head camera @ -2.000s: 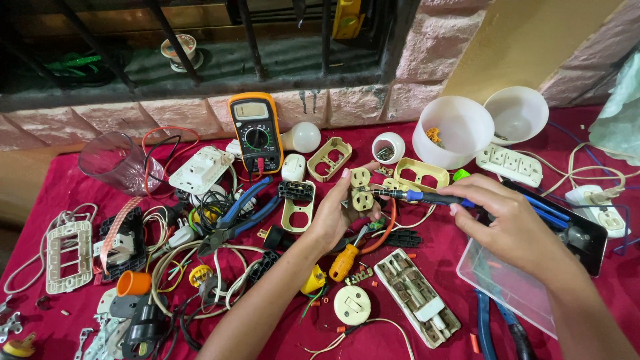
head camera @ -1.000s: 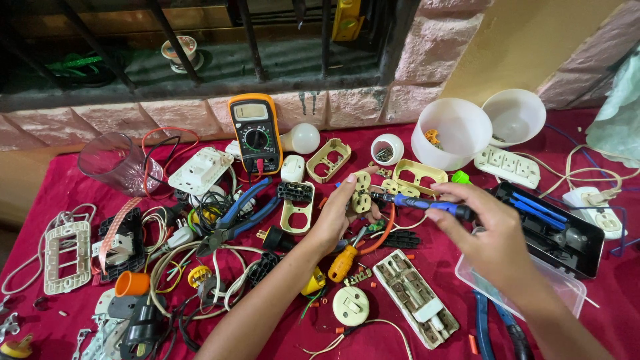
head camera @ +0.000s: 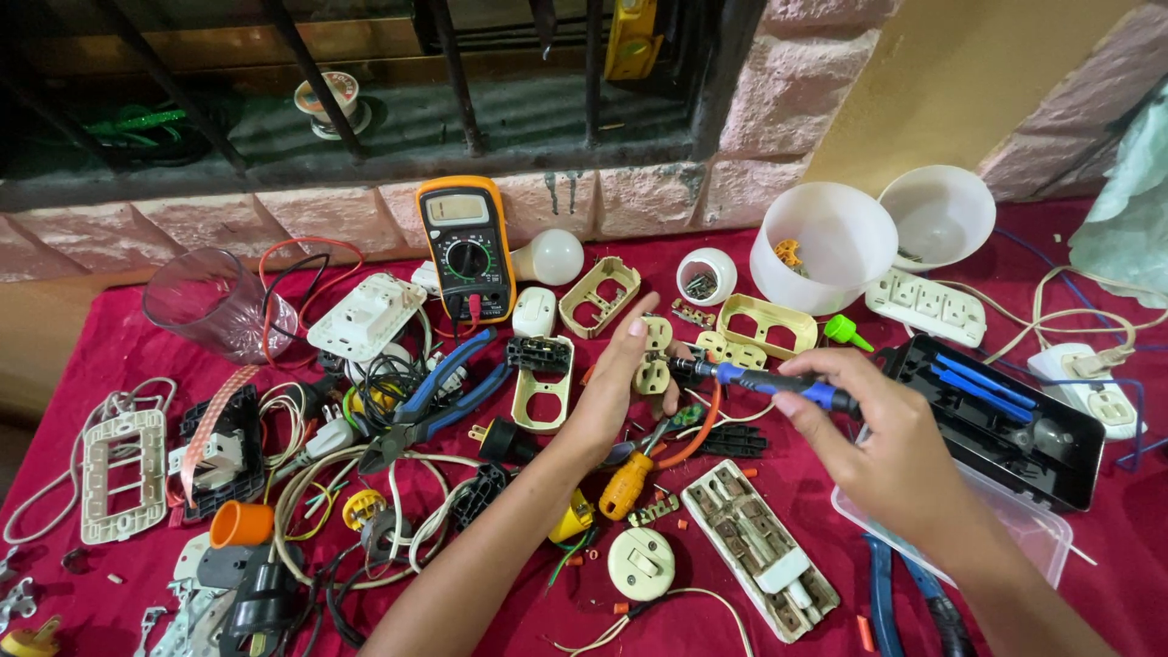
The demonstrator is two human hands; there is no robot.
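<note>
A cream duplex socket faceplate (head camera: 651, 356) stands upright in my left hand (head camera: 622, 365), its thumb along the near side and fingertips behind. My right hand (head camera: 853, 411) grips a blue and black screwdriver (head camera: 776, 385) by its handle. The shaft points left and its tip meets the middle of the faceplate. Just behind lie another cream socket cover (head camera: 730, 351) and a cream outlet housing (head camera: 768, 327). Below my left hand are an orange-handled screwdriver (head camera: 626, 485) and a round cream switch (head camera: 641, 563).
A digital multimeter (head camera: 467, 251) leans against the wall, left of a light bulb (head camera: 555, 257). Blue-handled pliers (head camera: 429, 397) lie among tangled wires. White bowls (head camera: 821, 246) and a cup of screws (head camera: 705, 276) are at the back. A black tool case (head camera: 1004, 415) and cream power strip (head camera: 759, 547) sit right.
My right hand first moved back along the screwdriver to its handle, uncovering the black case. The screwdriver stays against the faceplate in my left hand.
</note>
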